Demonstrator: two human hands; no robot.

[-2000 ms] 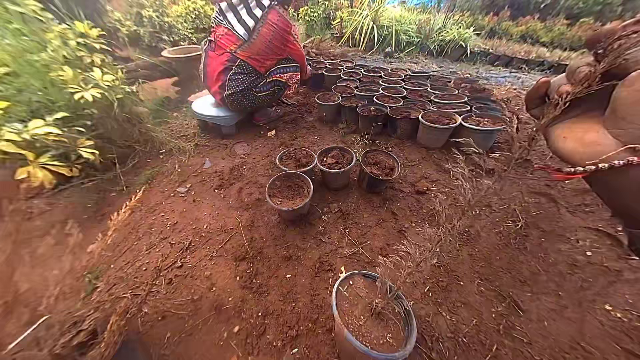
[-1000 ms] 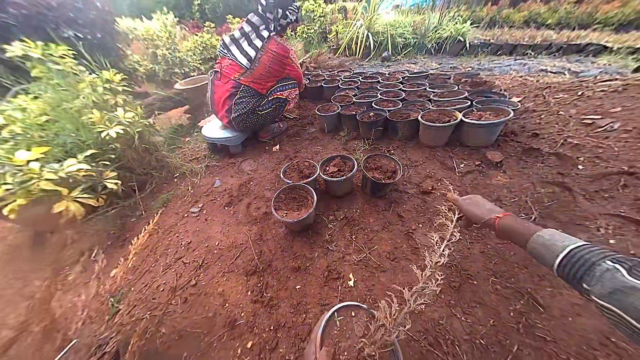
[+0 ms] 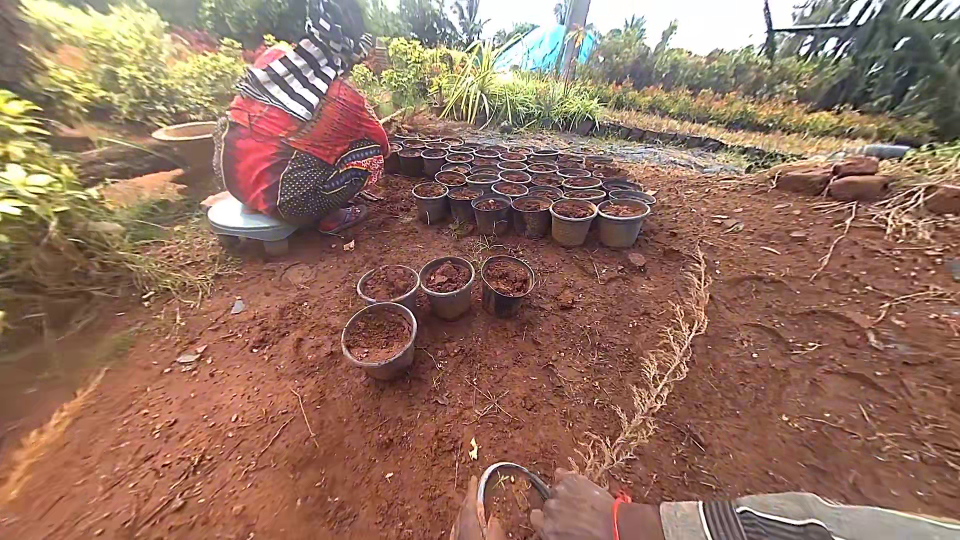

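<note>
At the bottom edge, a plastic plant pot [image 3: 514, 472] holds reddish soil. My right hand [image 3: 576, 507] is at its right rim, fingers bent over the edge and into the pot; a red thread circles the wrist. My left hand [image 3: 472, 514] lies against the pot's left side, partly cut off by the frame. From beside my right hand, a dry brown branch [image 3: 664, 367] stretches away over the ground; whether it touches the hand is unclear. Farther ahead stand several soil-filled pots [image 3: 380, 341] in a small group.
A person in red patterned clothing [image 3: 300, 142] sits on a low pale stool [image 3: 251, 221] at left, facing away. Many filled pots [image 3: 574, 221] stand packed together beyond. Bricks [image 3: 856, 180] lie at right, leafy shrubs [image 3: 37, 195] at left.
My right hand was out at the branch's far end a second ago; it is now at the near pot. My left hand has come into view at the pot. The view has tilted up.
</note>
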